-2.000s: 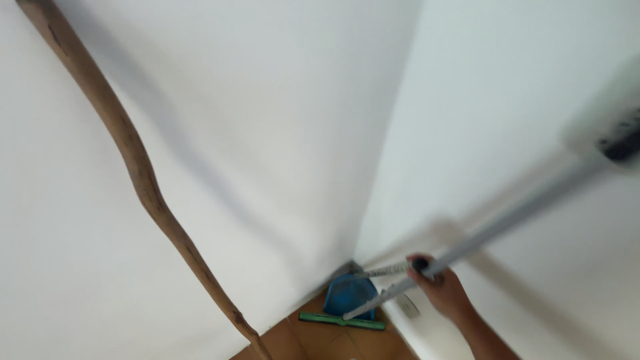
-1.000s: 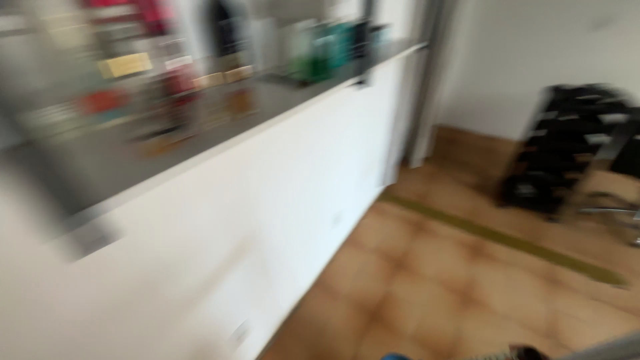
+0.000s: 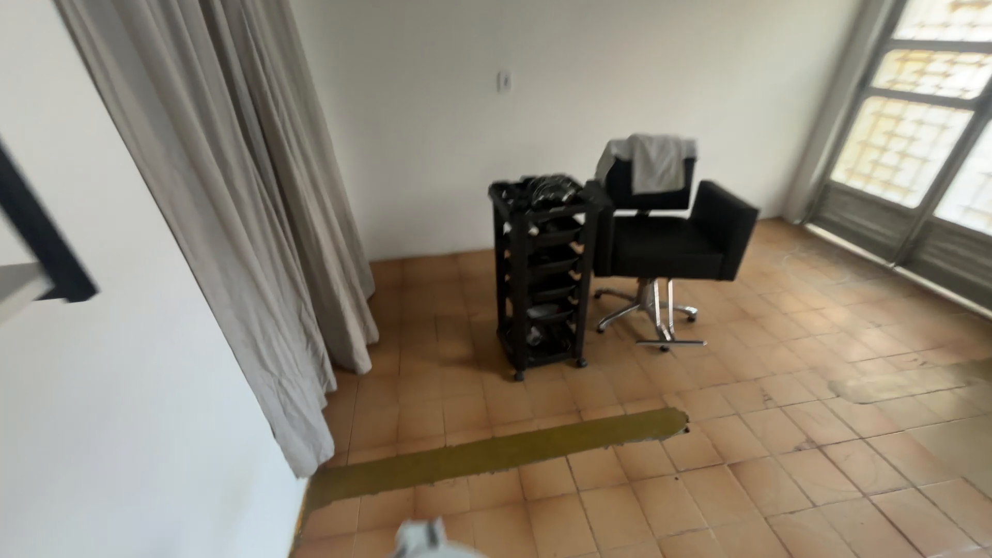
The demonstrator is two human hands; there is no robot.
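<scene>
Neither my left hand nor my right hand shows in the head view now. At the bottom edge, left of centre, a pale grey plastic part [image 3: 430,539] pokes into view; whether a hand holds it is hidden. Beyond it a long olive-coloured strip [image 3: 504,456] runs across the terracotta tile floor [image 3: 620,496]. A black rolling trolley [image 3: 546,287] with several trays stands behind the strip, with tangled dark items on top. Just right of it is a black salon chair [image 3: 666,240] on a chrome base, with a light grey towel [image 3: 657,163] over its backrest.
A grey curtain [image 3: 256,232] hangs at the left beside a white wall [image 3: 132,403]. A dark bracket [image 3: 46,225] and a shelf end jut from that wall. A wall socket [image 3: 504,81] is on the back wall. A metal-framed glass door [image 3: 907,147] stands at the right.
The view has swung from a wall corner, past a shelf, to the open room. Two seconds ago a hand gripped a grey pole near a blue dustpan; these are no longer in view.
</scene>
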